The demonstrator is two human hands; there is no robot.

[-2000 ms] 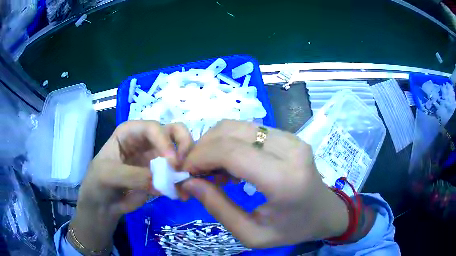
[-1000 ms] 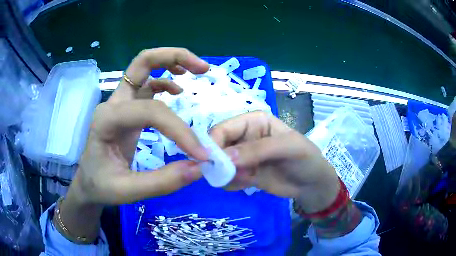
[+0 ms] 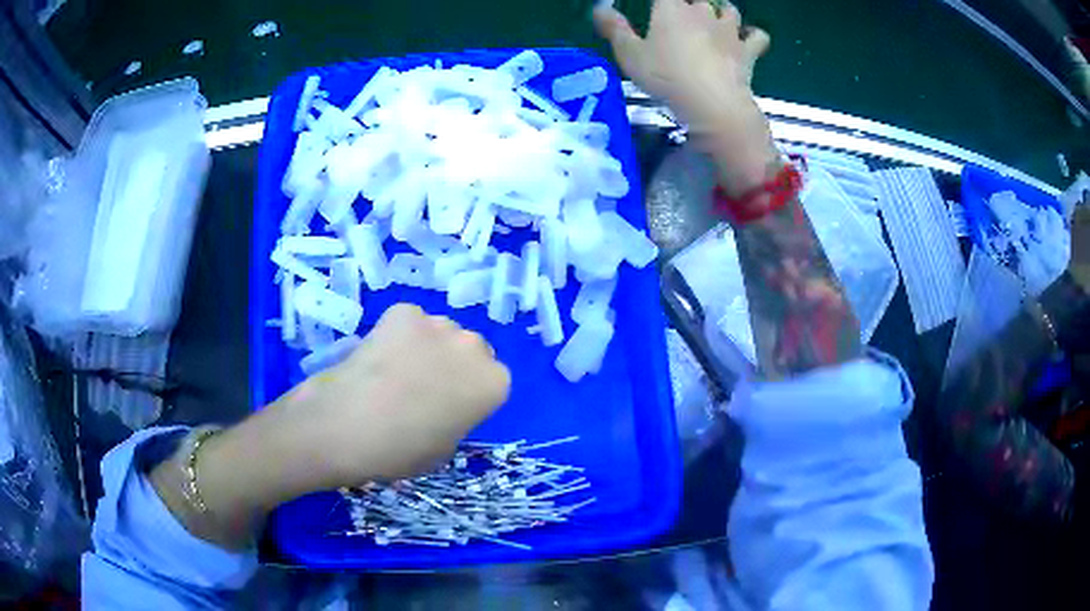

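Observation:
A heap of white oblong plastic pieces (image 3: 448, 179) fills the far part of the blue tray (image 3: 586, 424). A loose pile of thin metal pins with small white collars (image 3: 478, 495) lies in its near part. My left hand (image 3: 418, 388) is curled like a fist over the tray, between the pieces and the pins; whether it holds anything is hidden. My right hand (image 3: 693, 54) is stretched out over the green belt at the top edge, fingers apart. A small whitish spot shows at one fingertip, too blurred to name.
The green conveyor belt (image 3: 478, 26) with its metal edge lies beyond the tray. A clear plastic box (image 3: 144, 215) stands at left. A clear labelled pack (image 3: 837, 257) and ribbed white strips (image 3: 918, 245) lie at right. At far right are a second blue tray (image 3: 983, 185) and another person's arm (image 3: 1016, 406).
My hands have parted. The right hand has moved from the white piece above the tray out over the belt. The left hand has closed and lowered towards the pins. The held white piece no longer shows.

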